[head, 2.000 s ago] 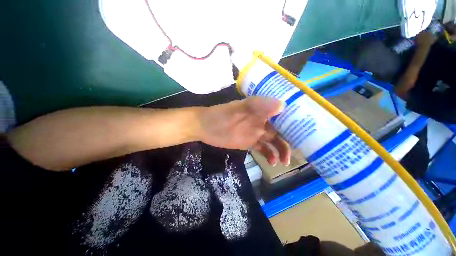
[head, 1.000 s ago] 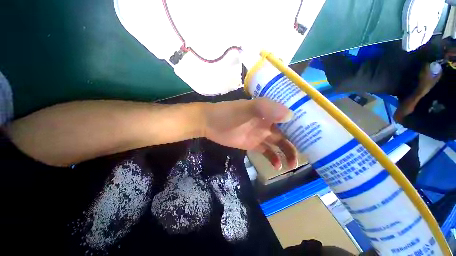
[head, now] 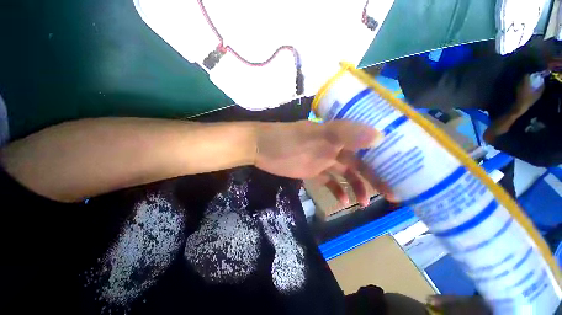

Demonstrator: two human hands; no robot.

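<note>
A yellow-framed caulking gun (head: 456, 151) with a white, blue-banded sealant cartridge (head: 434, 178) slants from the centre to the lower right. My left hand (head: 314, 151) holds the cartridge near its front, thumb over it and fingers curled at its side. My right hand (head: 462, 305) shows only as a dark, cut-off part at the bottom edge, at the gun's rear by a yellow piece. A white plastic housing (head: 265, 31) lies beyond, overexposed, with a dark red wire (head: 252, 62) and dark connectors (head: 214, 58). The front ring is beside the housing's near edge; no nozzle tip shows.
The housing lies on a dark green bench (head: 142, 77). Another white housing (head: 516, 26) is at the upper right, near a person in dark clothing (head: 533, 126). Blue frames (head: 370, 234) and brown cardboard (head: 382, 271) are below bench level.
The gun and my left hand have moved right, with the gun's front ring now clear of the housing's edge. The housing shifted slightly right, then back a little, in view.
</note>
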